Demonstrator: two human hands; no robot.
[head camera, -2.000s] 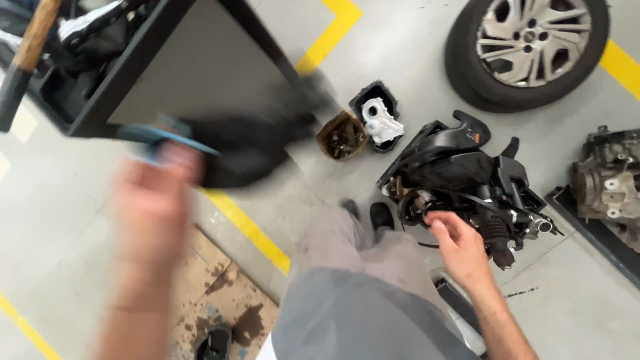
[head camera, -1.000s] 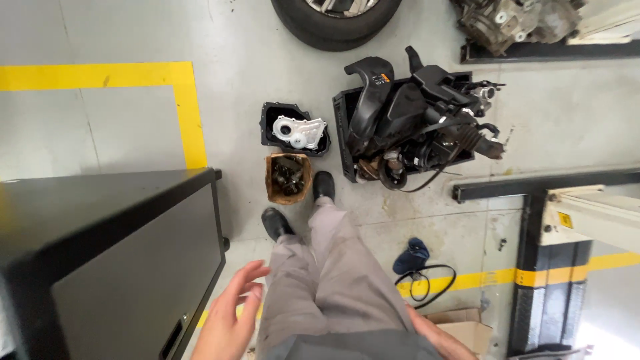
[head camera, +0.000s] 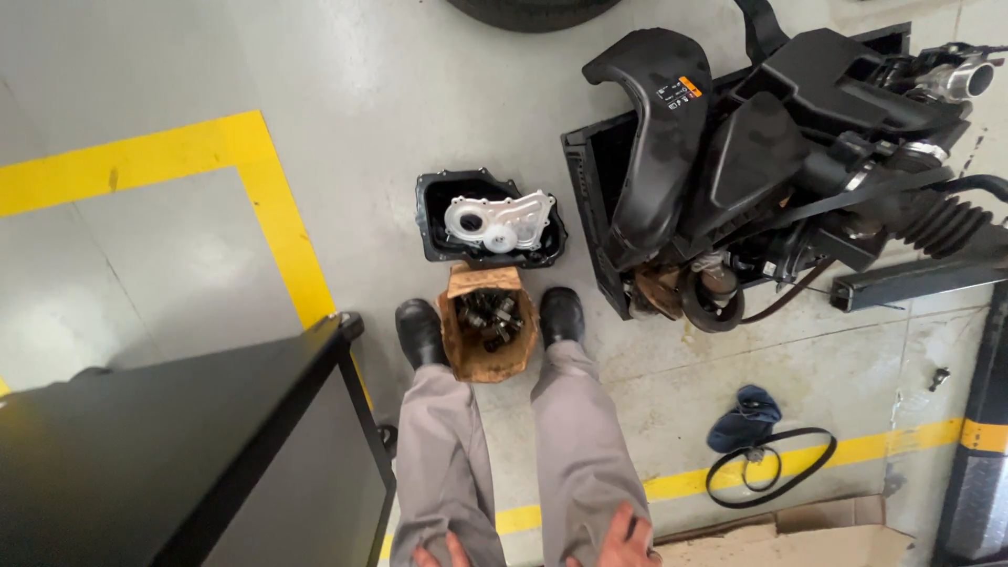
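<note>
At the bottom edge, only the fingers of my left hand (head camera: 443, 551) show, resting by my left trouser leg with nothing visible in them. My right hand (head camera: 624, 539) lies against my right trouser leg, its fingers a little apart and bare. Between my black shoes stands an open cardboard box (head camera: 488, 370) holding dark metal parts (head camera: 490, 315). Just beyond it, a black oil pan (head camera: 433, 236) holds a silver metal cover (head camera: 516, 216).
A black crate (head camera: 587, 213) heaped with black plastic air ducts (head camera: 669, 150) stands right. A dark cabinet (head camera: 157, 425) fills the lower left. A tyre (head camera: 535, 12), a blue cloth (head camera: 744, 417), a black belt (head camera: 823, 465) and flat cardboard (head camera: 835, 535) lie around.
My left hand has moved down to my trouser leg, near the frame's edge. My feet now stand on either side of the cardboard box, which was in front of them. The view has shifted.
</note>
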